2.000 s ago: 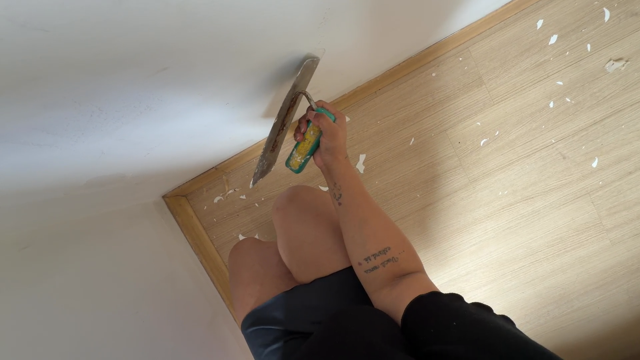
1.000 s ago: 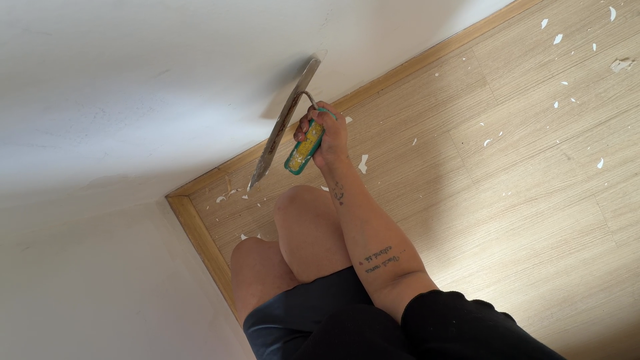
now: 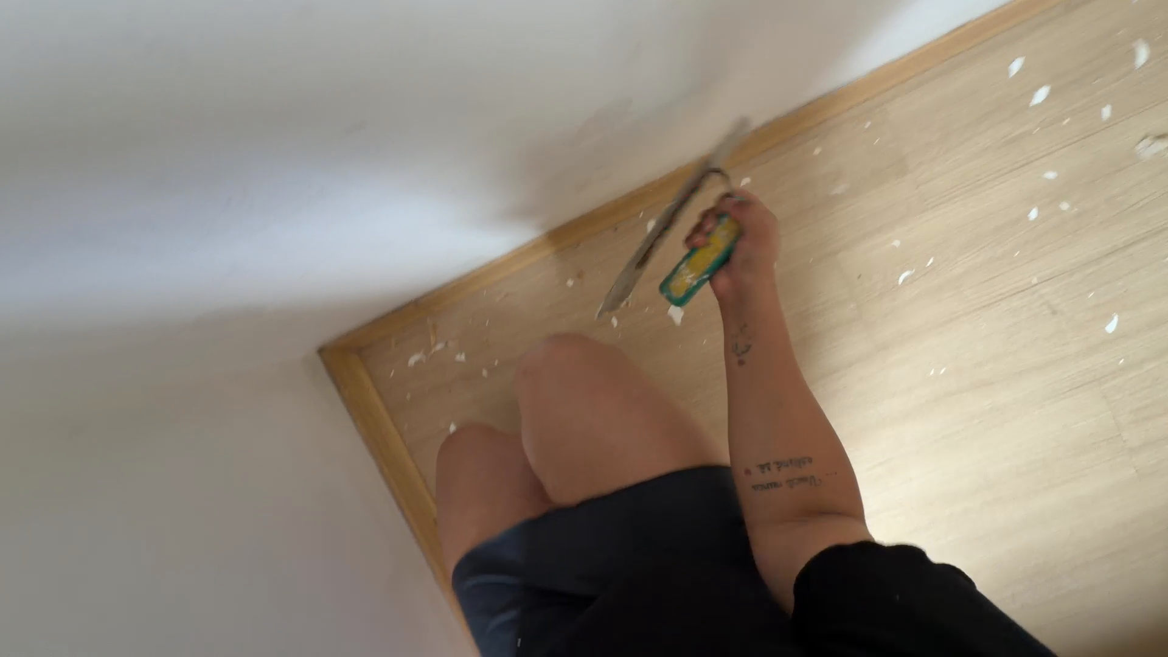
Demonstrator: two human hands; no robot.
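My right hand (image 3: 748,233) is closed around the green and yellow handle (image 3: 699,265) of a finishing trowel. The long, narrow metal blade (image 3: 662,228) is seen nearly edge-on, with smears along it. Its upper end overlaps the foot of the white wall (image 3: 474,119) and its lower end shows over the floor; whether it touches the wall cannot be told. The handle has whitish smears. My left hand is out of view.
Wooden baseboards (image 3: 547,239) meet at a corner left of my bent knees (image 3: 593,411). White flakes (image 3: 1040,95) lie scattered over the wood-look floor (image 3: 985,383). A second wall (image 3: 182,511) stands at the lower left.
My right hand and the trowel have moved to the right, away from the wall. The blade, earlier mostly in front of the wall, now crosses the baseboard and floor.
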